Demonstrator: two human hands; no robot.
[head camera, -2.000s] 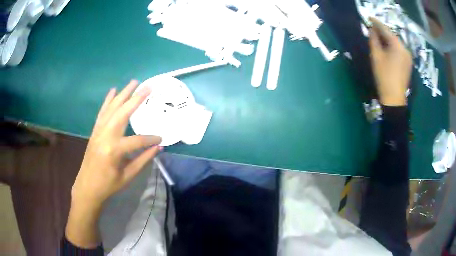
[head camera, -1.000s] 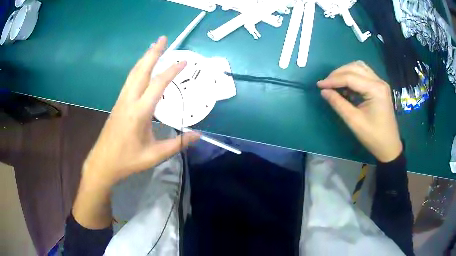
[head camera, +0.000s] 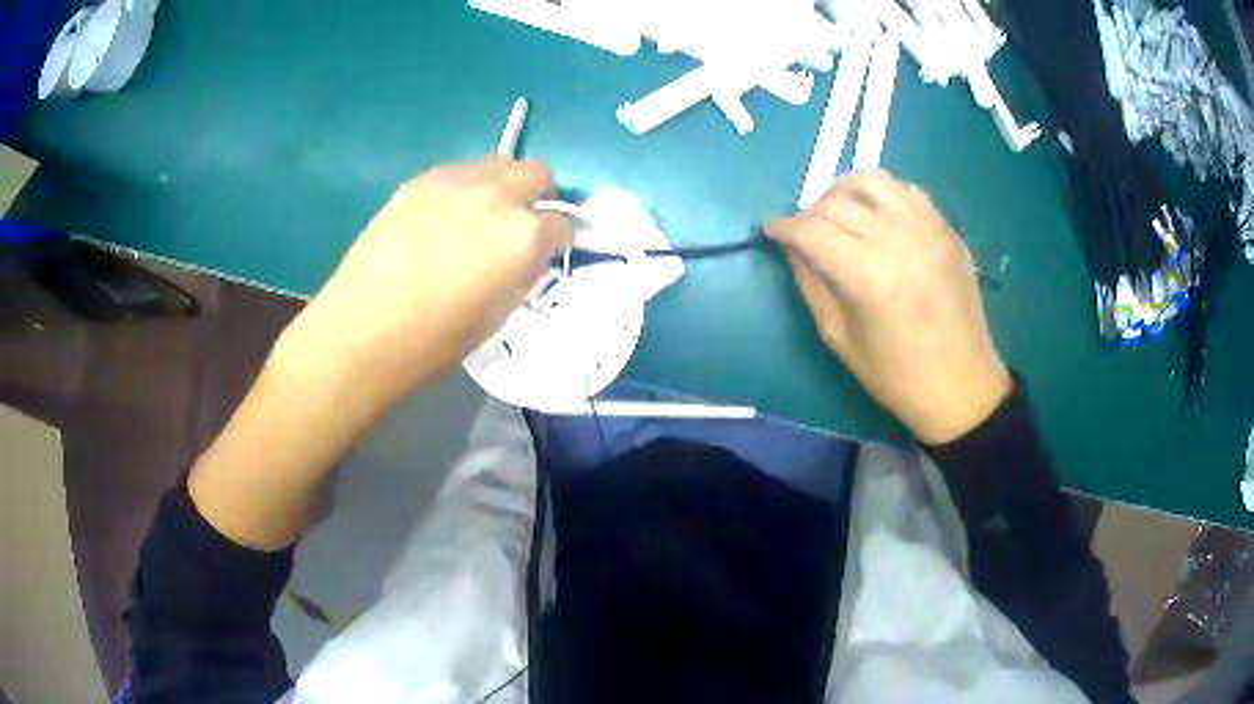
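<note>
The white round housing (head camera: 578, 351) lies at the bench's front edge, its side projection towards the upper right. One white antenna arm (head camera: 674, 411) sticks out along the front edge; another (head camera: 513, 127) shows beyond my left hand. A black antenna cable (head camera: 708, 250) runs across the housing's projection. My right hand (head camera: 880, 275) pinches its right end. My left hand (head camera: 481, 241) is over the housing's upper left part, with fingers curled at the cable's other end; its fingertips are partly hidden, so its exact grip cannot be told.
A pile of white antenna arms (head camera: 729, 62) lies at the far middle. A sheaf of black cables (head camera: 1086, 179) with blue-yellow ends lies at right, beside heaped whitish-silver parts (head camera: 1183, 83). Waiting white housings (head camera: 113, 48) stand far left. The bench's front edge runs just before my lap.
My right hand, first at the far-right heap, has brought a black cable left to the housing. My left hand has moved from the housing's side onto its upper part. The housing has turned.
</note>
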